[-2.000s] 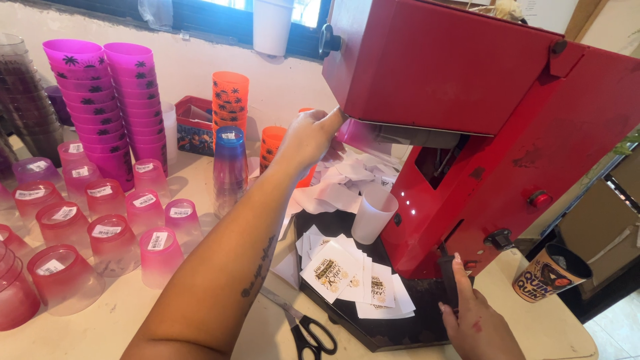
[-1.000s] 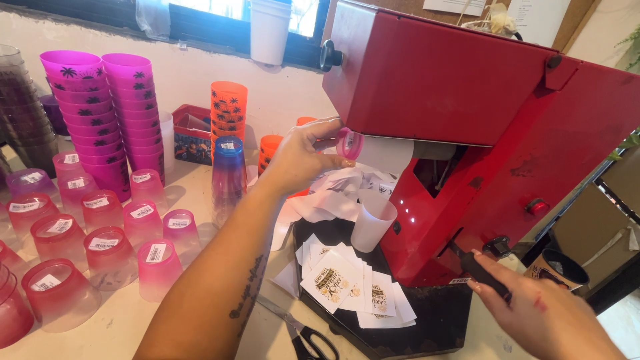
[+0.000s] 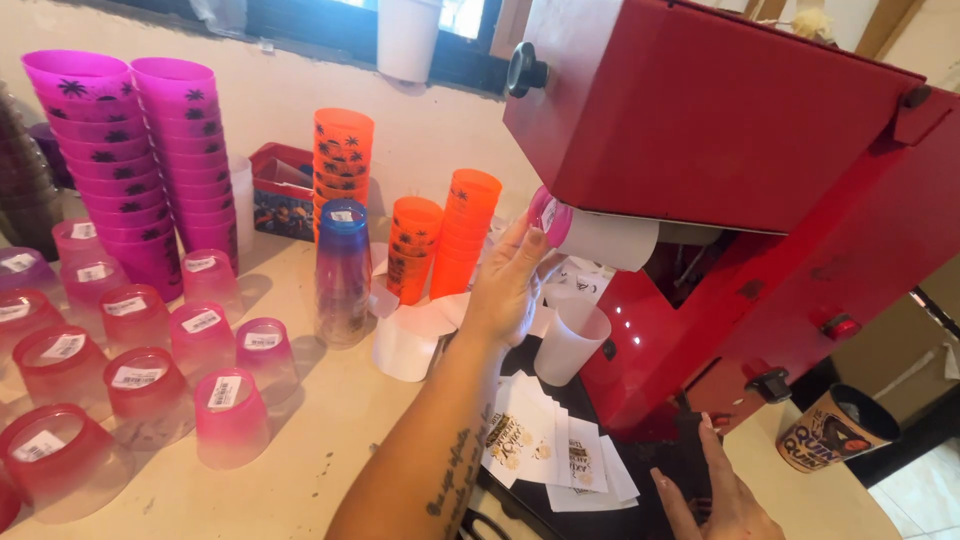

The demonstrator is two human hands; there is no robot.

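Note:
My left hand (image 3: 514,277) grips the base of a pink plastic cup (image 3: 551,217), which lies sideways under the head of a red metal press (image 3: 697,120). A white sheet (image 3: 611,238) extends beside the cup under the head. My right hand (image 3: 712,480) is at the lower right with its fingers apart, by a black lever (image 3: 690,442); whether it touches the lever is unclear. Printed paper transfers (image 3: 536,435) lie on the black base. A frosted white cup (image 3: 572,341) stands between my left hand and the press.
Upturned pink cups (image 3: 232,412) cover the table's left side. Behind them rise stacked purple cups (image 3: 112,165), stacked orange cups (image 3: 343,150) and a blue cup stack (image 3: 343,277). Black-handled scissors (image 3: 484,525) lie at the bottom edge. A printed cup (image 3: 832,431) stands at the right.
My left hand has kept the pink cup at the press head. My right hand, on the black lever one second ago, now has its fingers apart near it. The white sheet beside the cup shows lower.

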